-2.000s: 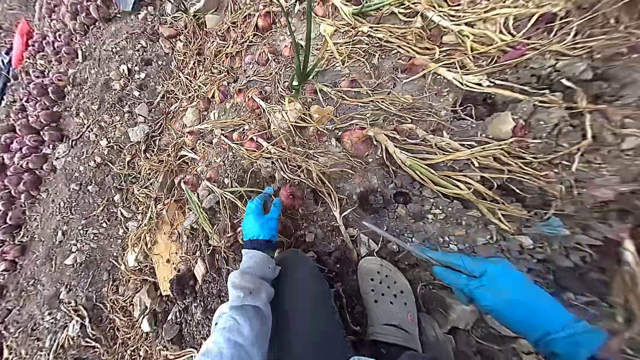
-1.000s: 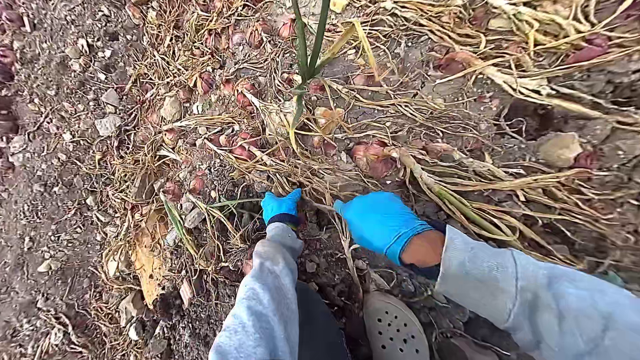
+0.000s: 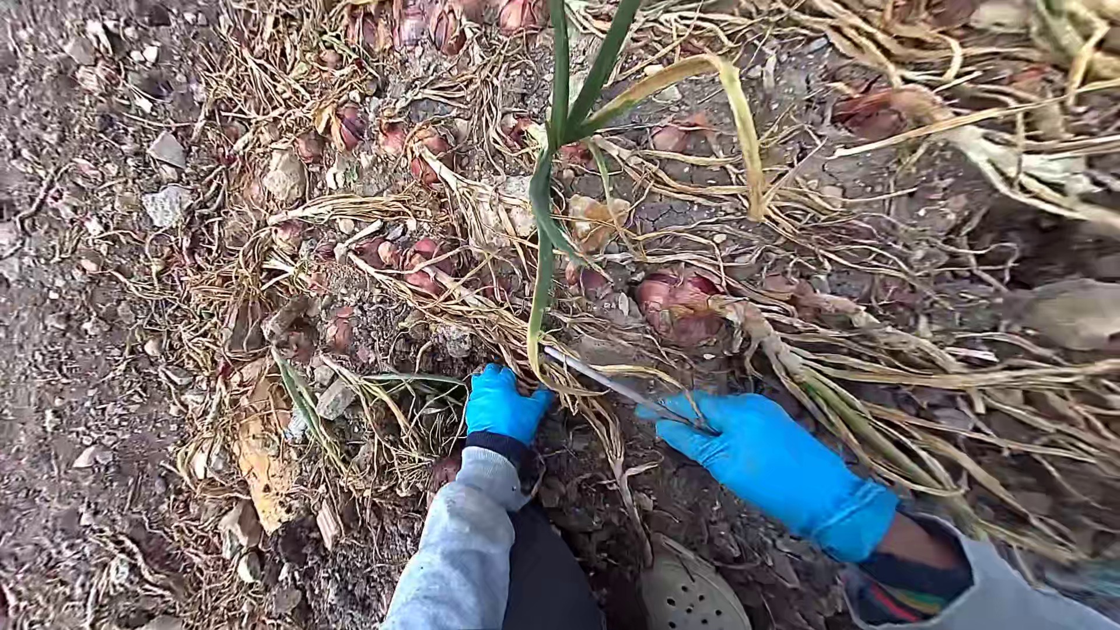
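Note:
My left hand (image 3: 503, 404), in a blue glove, is low at the centre, its fingers curled into dry onion leaves (image 3: 490, 319); whether it grips them is hidden. To its right, my right hand (image 3: 757, 451), also gloved in blue, is closed around a thin metal tool (image 3: 604, 381), perhaps a blade. The tool's far end points up and left into the leaves above my left hand. A large red onion (image 3: 681, 306) lies above my right hand, with its dried top spreading right. More red onions (image 3: 429, 262) sit in the soil up and left. A green onion stalk (image 3: 560, 149) rises above the hands.
Stones (image 3: 168, 206) and a yellowish flat rock (image 3: 262, 455) lie in the soil on the left. A perforated clog (image 3: 691, 595) shows at the bottom beside my dark-trousered leg (image 3: 547, 569). Dry leaves (image 3: 945, 376) cover the right side.
My right hand came from the lower right to beside my left hand, then moved slightly back, showing the tool. The view has moved closer to the ground.

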